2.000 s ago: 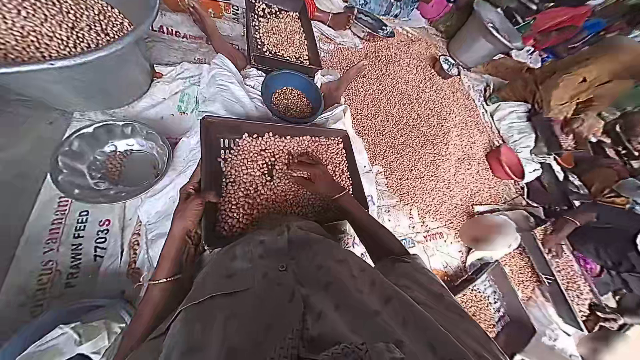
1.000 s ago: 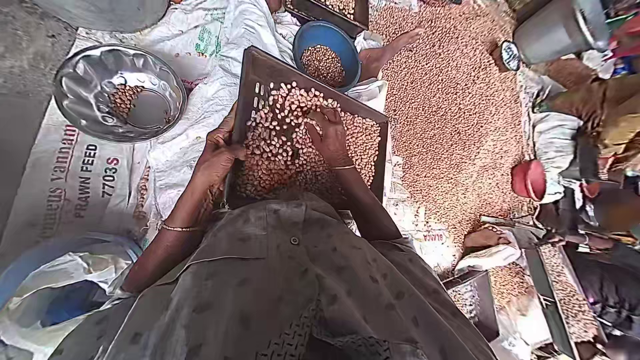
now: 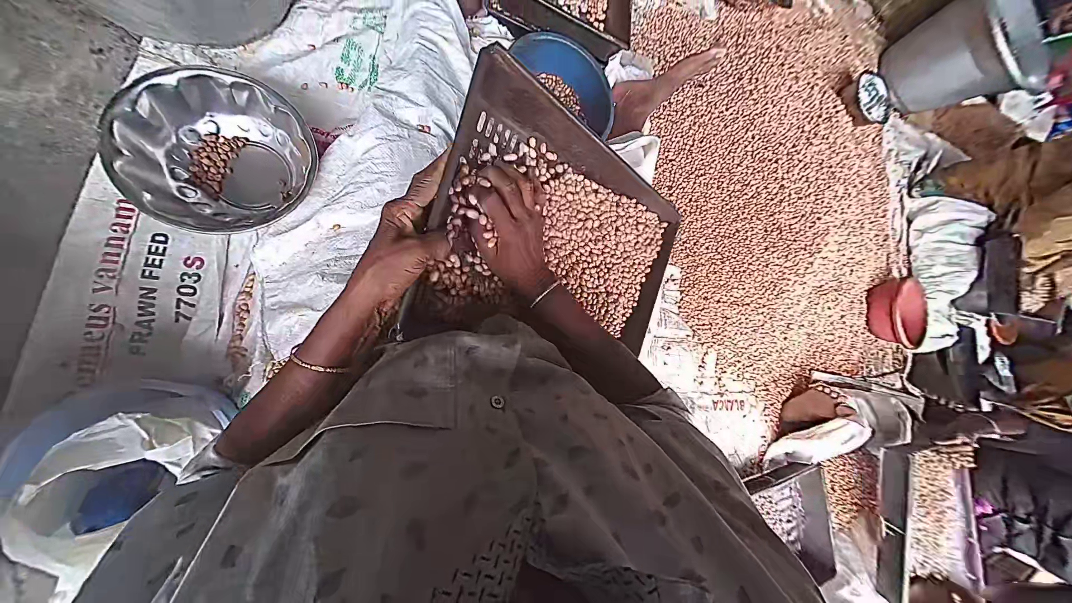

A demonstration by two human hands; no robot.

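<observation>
A dark rectangular sorting tray with a slotted end (image 3: 578,126) lies tilted across my lap. Reddish-brown nuts, which look like shelled peanuts (image 3: 599,239), cover much of it. My left hand (image 3: 410,226) grips the tray's left rim, thumb over the edge. Inside the tray, my right hand (image 3: 511,222) rests with bent fingers among the nuts near the left side; whether it holds any is hidden. A fluted metal bowl (image 3: 289,109) with a small heap of nuts stands to the left. Just beyond the tray's far edge is a blue bowl (image 3: 599,88) with nuts in it.
A wide spread of nuts (image 3: 762,193) covers the ground at right. Printed white sacks (image 3: 335,243) lie underneath at left. A person's bare foot (image 3: 662,84) is beside the blue bowl. Around stand a red pot (image 3: 896,311), a grey bucket (image 3: 955,63) and a lined blue tub (image 3: 193,402).
My right hand has moved left across the tray, toward my left hand. The tray is turned more than before, and its slots show more bare at the far left corner. The view has shifted.
</observation>
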